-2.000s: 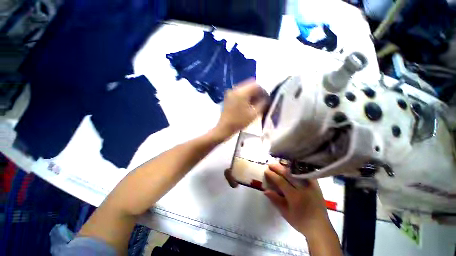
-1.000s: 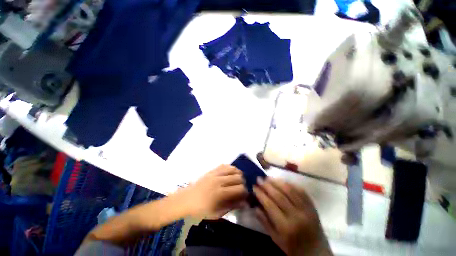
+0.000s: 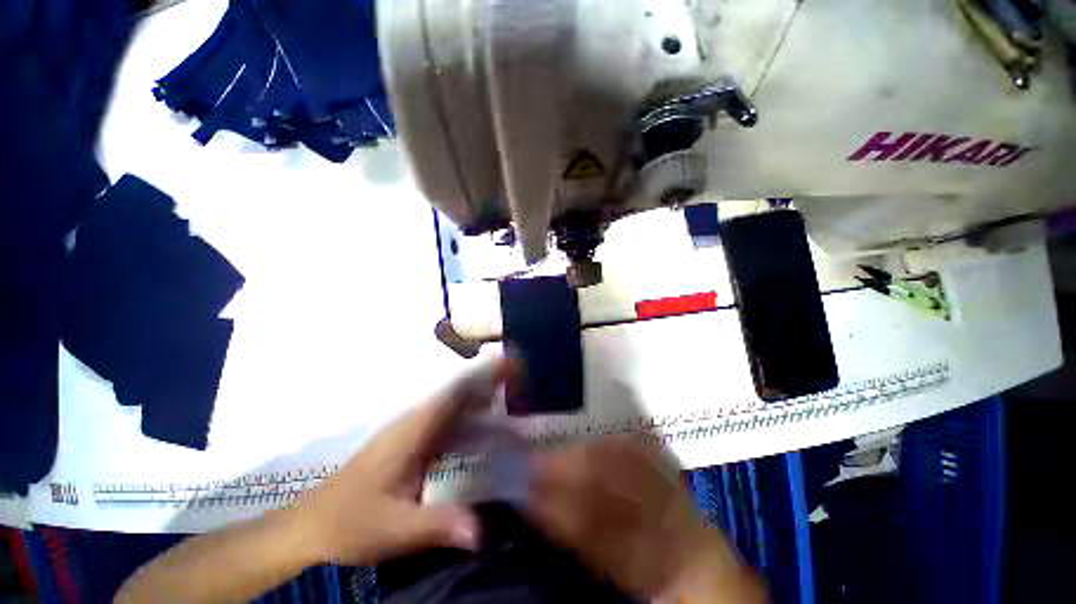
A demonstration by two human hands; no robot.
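Observation:
A small navy flap piece (image 3: 543, 345) lies flat on the machine bed in front of the presser foot area (image 3: 583, 269); the needle cannot be made out. My left hand (image 3: 395, 472) is at the table's front edge, thumb and fingers apart, fingertips close to the flap's lower left edge. My right hand (image 3: 614, 507) is blurred, below the flap, with its fingers curled at a blurred pale grey-blue strip (image 3: 507, 470) between my hands.
Navy cut pieces (image 3: 153, 307) lie left, and a navy bundle with pale threads (image 3: 277, 77) upper left. The sewing machine head (image 3: 472, 106) overhangs the bed. A smartphone (image 3: 779, 304), red tape (image 3: 676, 307) and yellow-green snips (image 3: 914, 293) are right. Blue crates (image 3: 755, 519) are below.
The view has shifted right and closer to the machine. The navy piece has gone from between my hands onto the bed. The pale strip has left its place beside the phone.

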